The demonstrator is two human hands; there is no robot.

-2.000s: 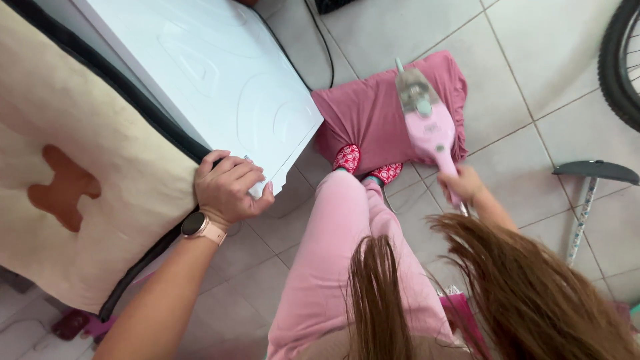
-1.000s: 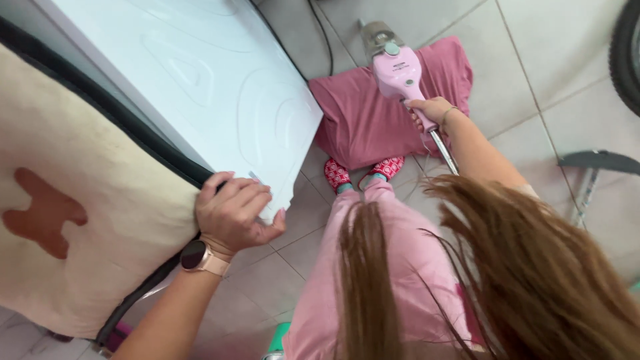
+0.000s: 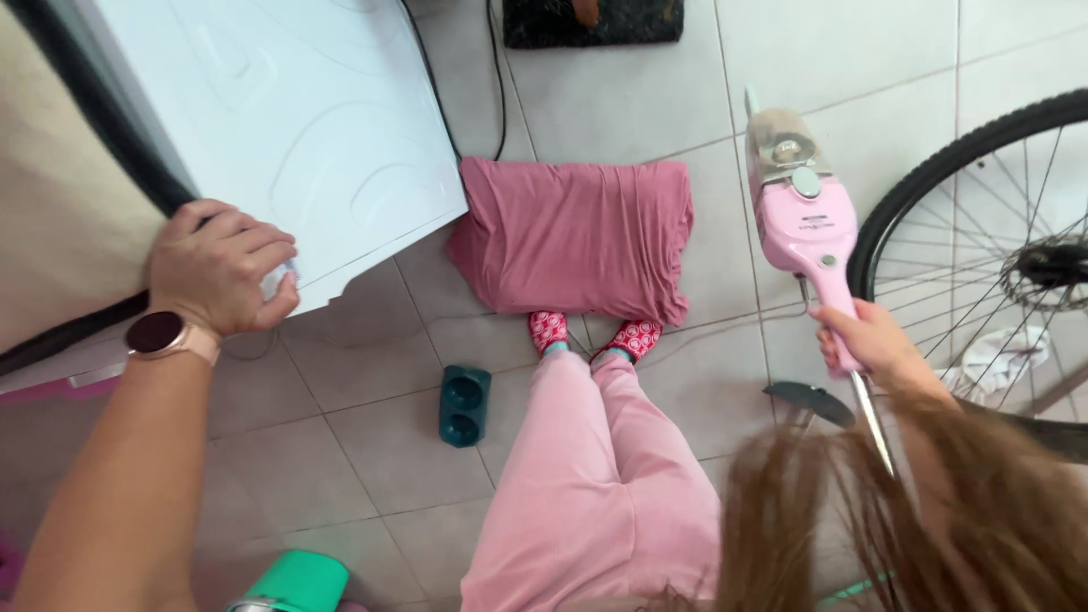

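On the right, my right hand [image 3: 871,340] is closed around the handle of a pink stick vacuum cleaner [image 3: 807,217]; its clear dust cup points up and a metal tube runs down behind my hair. My left hand [image 3: 225,268] rests on the corner of a white panel [image 3: 340,144], beside a dark-edged cream cover [image 3: 68,187]. Whether its fingers grip the corner cannot be told. A pink cushion [image 3: 578,238] lies on the tiled floor just beyond my feet, which wear red patterned slippers [image 3: 548,330].
A bicycle wheel [image 3: 901,178] stands at the right, with a white cloth [image 3: 1003,365] by it. A dark double bowl [image 3: 465,406], a green container [image 3: 297,582] and a dark curved tool head [image 3: 807,404] are on the floor. Black cables [image 3: 501,93] run beside the panel.
My right hand has swung the vacuum cleaner away from above the cushion to its right, near the bicycle wheel. My left hand stays at the panel's corner. The view has shifted.
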